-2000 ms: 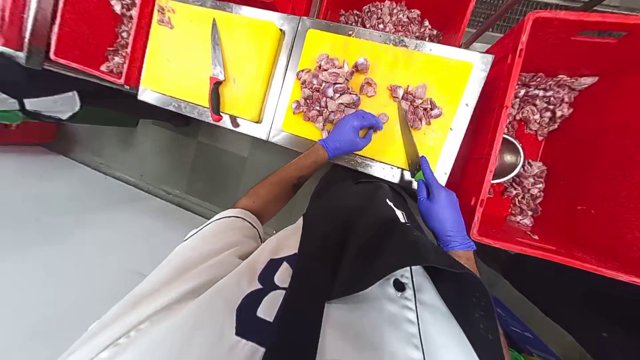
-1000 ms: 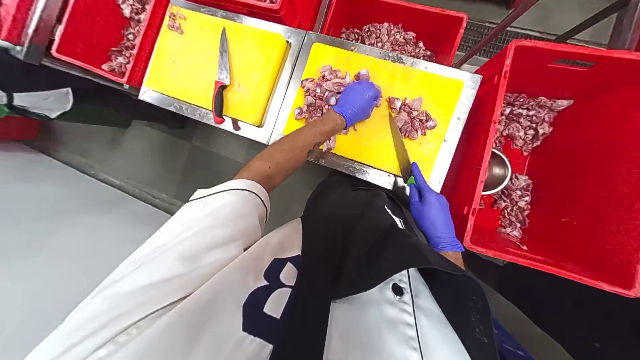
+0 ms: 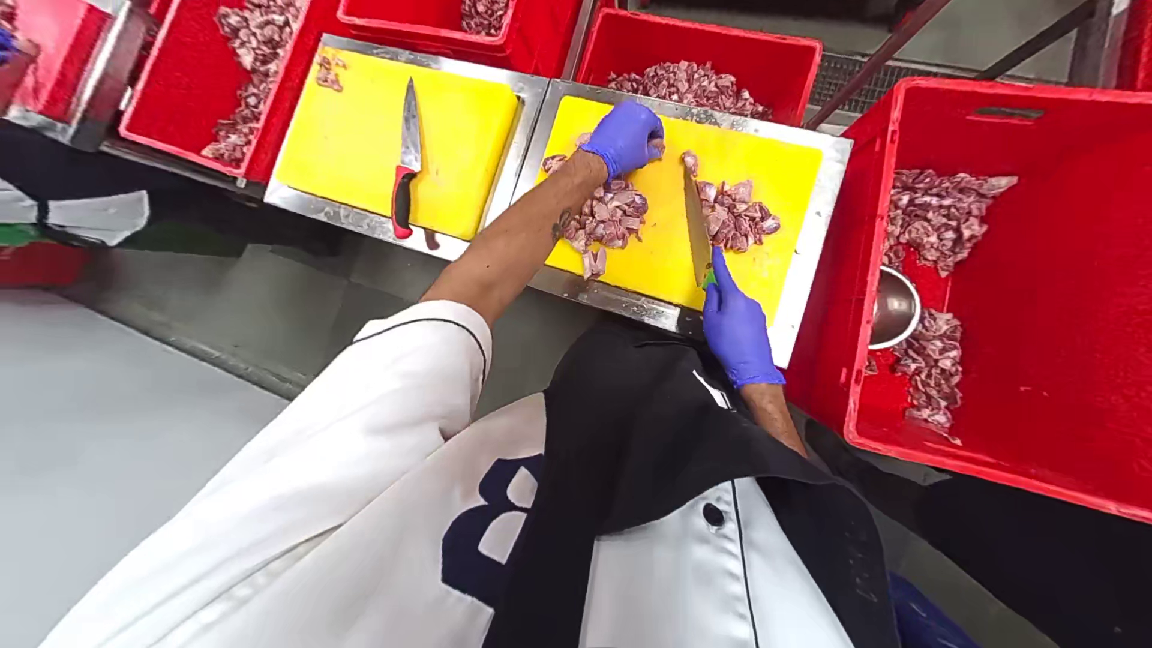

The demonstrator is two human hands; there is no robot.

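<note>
My left hand [image 3: 624, 139], in a purple glove, is closed on a small piece of raw meat [image 3: 656, 147] above the yellow cutting board [image 3: 666, 216]. My right hand [image 3: 738, 324], also gloved, holds a green-handled knife [image 3: 696, 225] by its handle, with the blade lying across the board and the tip beside a single meat piece [image 3: 689, 163]. One pile of meat pieces [image 3: 609, 216] lies left of the blade, partly under my left forearm. A second pile [image 3: 738, 216] lies right of the blade.
A second yellow board [image 3: 459, 117] to the left bears a red-and-black-handled knife [image 3: 403, 198] and meat scraps [image 3: 330, 72]. A large red crate [image 3: 1062, 297] at right holds meat and a metal bowl [image 3: 895, 308]. More red crates of meat [image 3: 702, 40] line the back.
My left hand has moved from the board's near side to its far side. A single meat piece now lies by the knife tip. My right hand keeps hold of the knife.
</note>
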